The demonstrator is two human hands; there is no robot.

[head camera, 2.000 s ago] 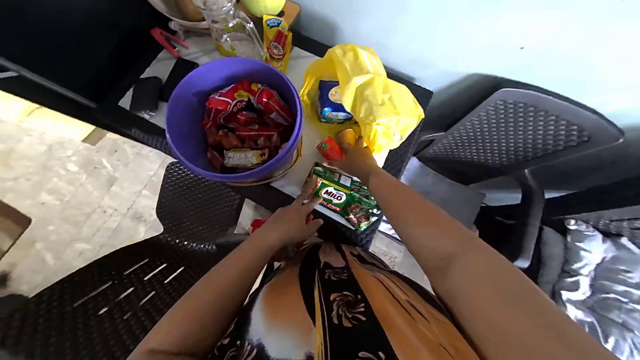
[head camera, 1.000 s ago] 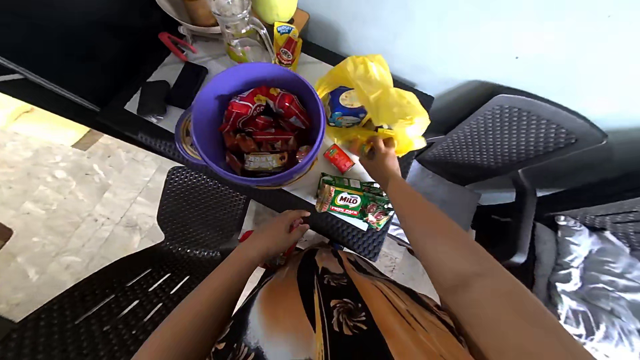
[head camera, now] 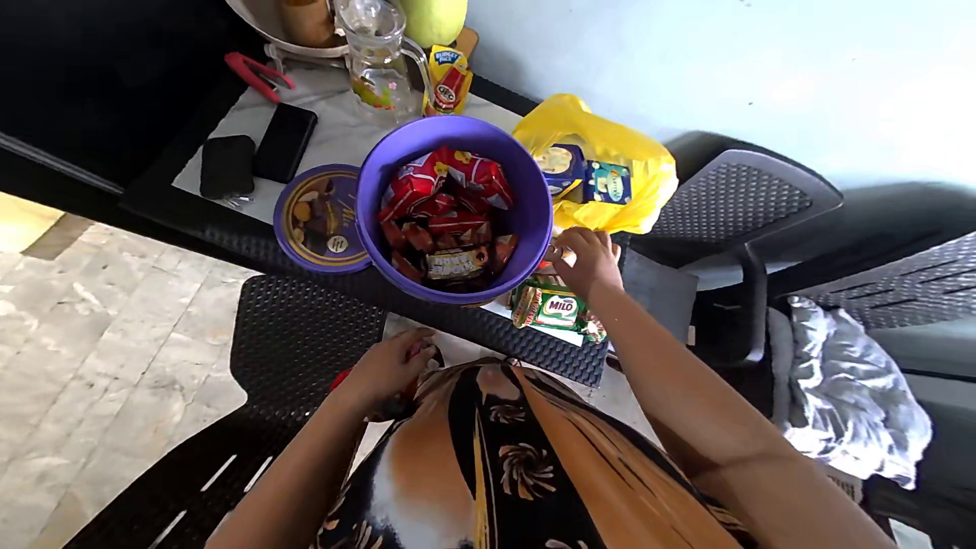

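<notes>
A round purple tub (head camera: 367, 183) holding red snack packets (head camera: 415, 187) stands near the table's front edge, its purple lid (head camera: 324, 221) lying at its left. Beyond my right hand (head camera: 585, 255), a yellow plastic bag (head camera: 640, 168) lies with dark blue boxes (head camera: 608, 183) in its mouth. My right hand is between the tub and the bag, fingers bent over the table; whether it grips something is unclear. Just below it lie green Milo packs (head camera: 560, 306). My left hand (head camera: 396, 366) hangs off the table's front edge, fingers curled, with something small and dark by them that I cannot identify.
Behind the tub stand a glass pitcher (head camera: 381, 76) and a yellow sauce pouch (head camera: 448, 80). Red-handled tongs (head camera: 259, 76), a black phone (head camera: 285, 142) and a black pouch (head camera: 227, 166) lie at the left. Black woven chairs (head camera: 297, 335) flank the table.
My right hand has come away from the yellow bag's opening toward the tub. My left hand, on the Milo packs two seconds ago, is now off the table. More of the boxes in the bag shows.
</notes>
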